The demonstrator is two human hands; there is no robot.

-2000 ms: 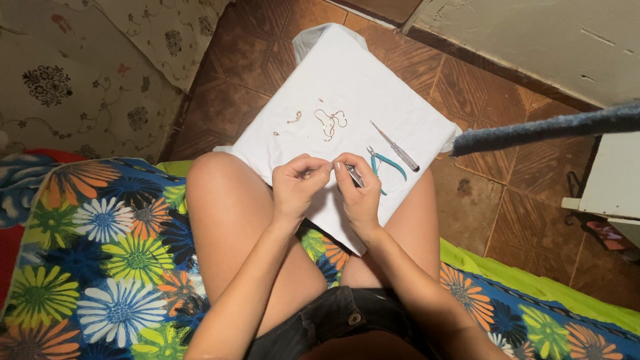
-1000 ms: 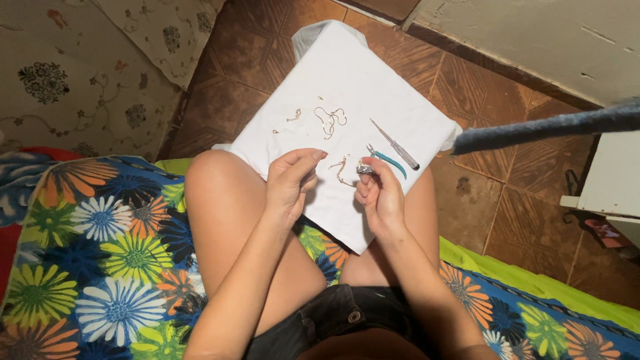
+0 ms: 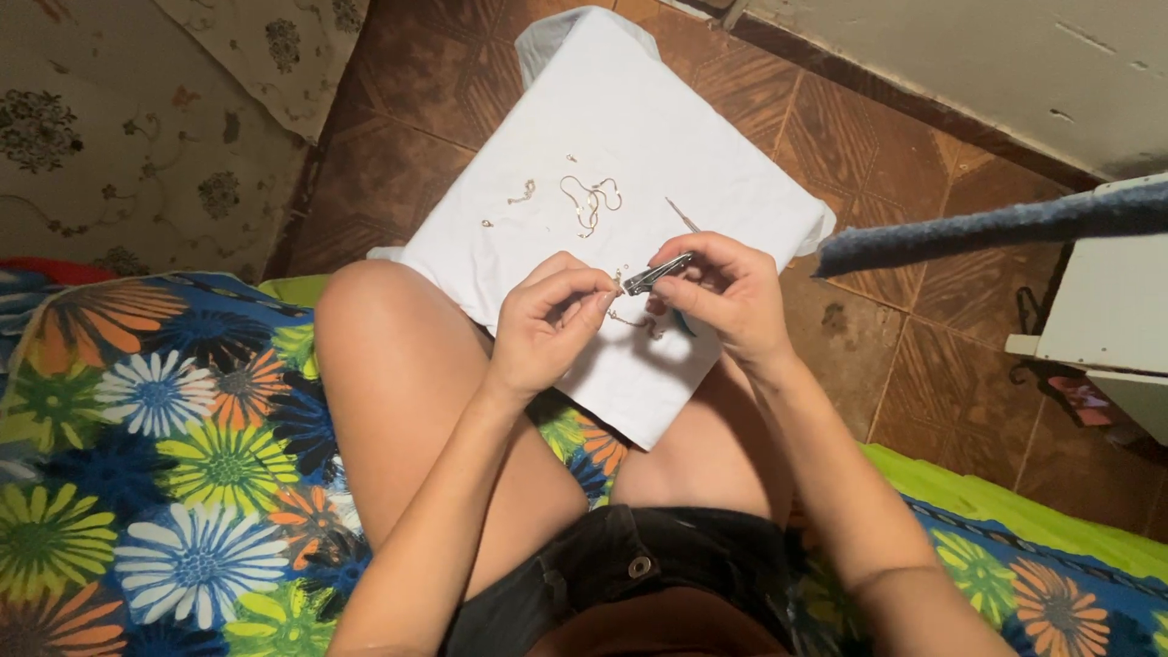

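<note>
My left hand [image 3: 554, 324] pinches a small piece of chain between thumb and index finger. In my right hand [image 3: 727, 290] is a metal nail clipper [image 3: 659, 272], its jaws against the piece at my left fingertips. Below the clipper a short chain [image 3: 639, 322] lies on the white cloth [image 3: 671, 128]. Farther up the cloth are a thin gold-coloured chain [image 3: 591, 203], a smaller chain piece [image 3: 524, 192] and tiny metal findings [image 3: 486, 224]. The thin shaft of a screwdriver-like tool [image 3: 681, 214] shows above my right hand, which hides its handle and most of the teal-handled pliers.
The cloth covers a small surface before my knees. A floral blanket [image 3: 210, 465] lies under my legs. From the right a fuzzy blue-grey bar [image 3: 985, 228] reaches toward the cloth, near white furniture [image 3: 1113, 283]. Brown tiles [image 3: 949, 383] surround the surface.
My hands were apart a second ago; now they meet over the cloth, with the clipper's jaws at my left fingertips. My right hand now covers most of the pliers.
</note>
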